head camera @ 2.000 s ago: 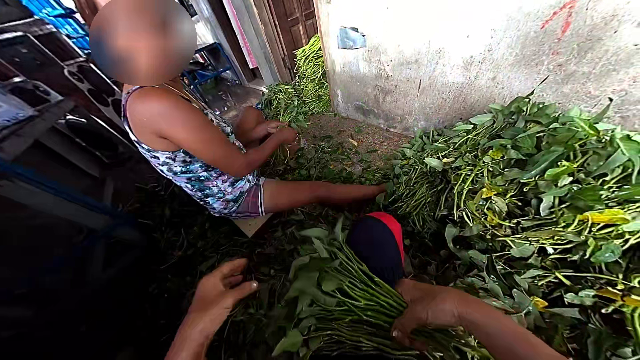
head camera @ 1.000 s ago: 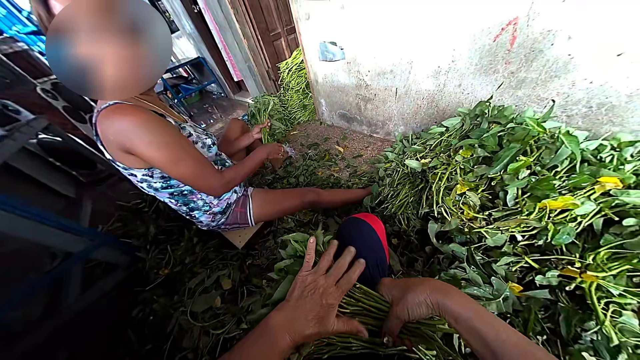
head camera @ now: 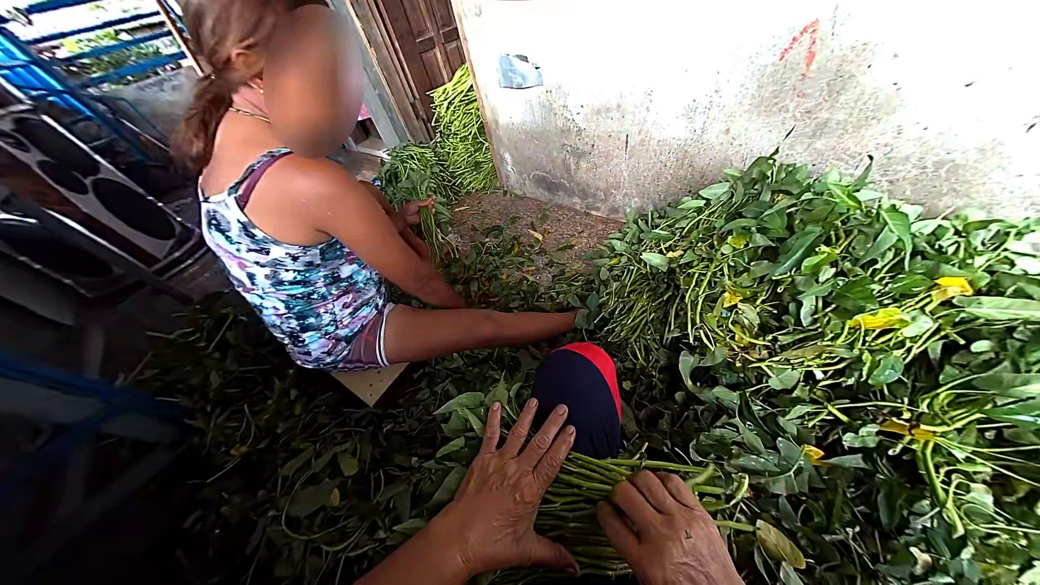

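A bundle of green leafy stems (head camera: 581, 508) lies across the lap, its leaves toward the left. My left hand (head camera: 516, 483) rests on the bundle with its fingers spread, near the knee in dark cloth with a red stripe (head camera: 577, 398). At the bundle's right part, my right hand (head camera: 666, 524) has its fingers curled over the stems; the fingertips are partly hidden, and whether it grips them I cannot tell. A large heap of leafy greens (head camera: 812, 268) stands to the right of both hands.
To the left a person (head camera: 301, 244) sits on a low wooden seat (head camera: 370, 382), one leg stretched out, holding some stems (head camera: 431, 223). More bundled greens (head camera: 463, 130) lean by the wall (head camera: 609, 122). Loose leaves cover the floor (head camera: 536, 236). Speakers (head camera: 106, 187) stand at far left.
My left hand, apart from the stems two seconds ago, now lies on the bundle. My right hand has stayed at the bundle, its fingers now curled on top. The view has shifted left.
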